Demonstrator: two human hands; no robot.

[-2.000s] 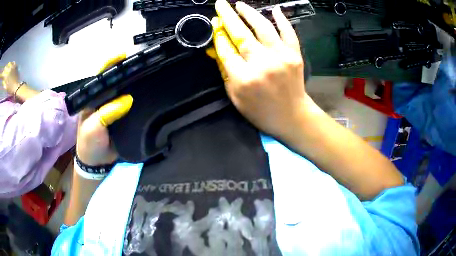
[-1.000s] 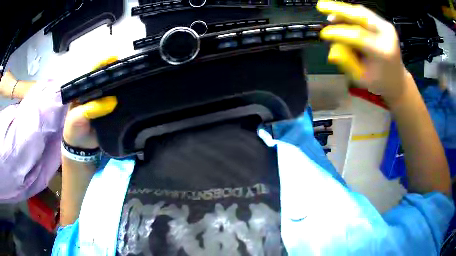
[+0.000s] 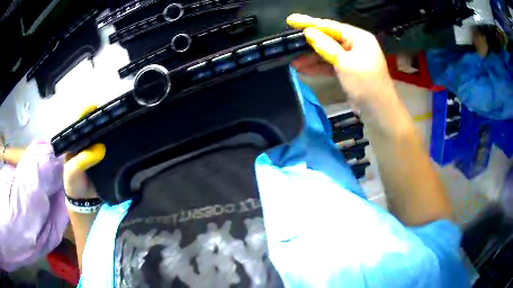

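Observation:
A black panel assembly (image 3: 208, 101) is held up in front of my chest, tilted with its right end higher. Its slotted strip (image 3: 236, 56) runs along the top edge, and a silver ring (image 3: 152, 85) stands left of the strip's middle. A U-shaped recess shows at the lower edge. My left hand (image 3: 81, 169), in yellow finger cots, grips the left end with the thumb in front. My right hand (image 3: 351, 56), also in yellow finger cots, holds the strip's right end, thumb and fingers around it; some fingers are hidden.
Black panels with silver rings (image 3: 181, 43) lie in overlapping rows beyond, another on a white sheet (image 3: 73, 84) at left. A person's pink sleeve (image 3: 34, 208) is at left, a blue sleeve (image 3: 467, 79) at right. Red and blue bins (image 3: 444, 126) and more black parts stand below at right.
My right hand has come back from the air onto the strip's right end. The panel has moved left in view and tilts more. The view has shifted.

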